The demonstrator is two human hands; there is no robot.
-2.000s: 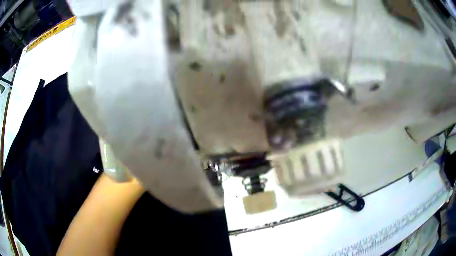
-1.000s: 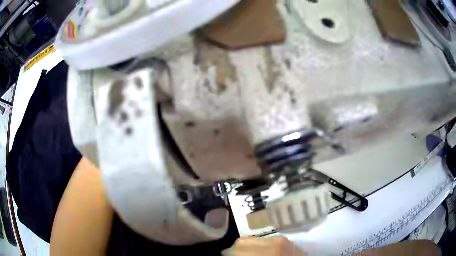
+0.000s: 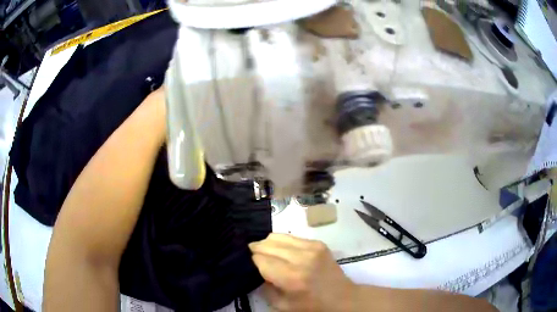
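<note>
The black garment lies under the sewing machine head and spreads to the far left of the table. Its gathered part is at the metal presser foot. My right hand has its fingers curled on the garment's right edge, in front of the foot. My left forearm reaches over the garment from the lower left. My left hand is hidden behind the lamp tube and the machine head.
Black thread snips lie on the white bed right of the needle area, blades towards the machine. A cream ribbed knob sticks out from the head. A yellow measuring tape runs along the far left edge. A printed ruler marks the front edge.
The machine head appears higher and farther away, and more of the garment shows. My right hand has come from the bottom edge fully into view at the cloth. The snips are fully uncovered.
</note>
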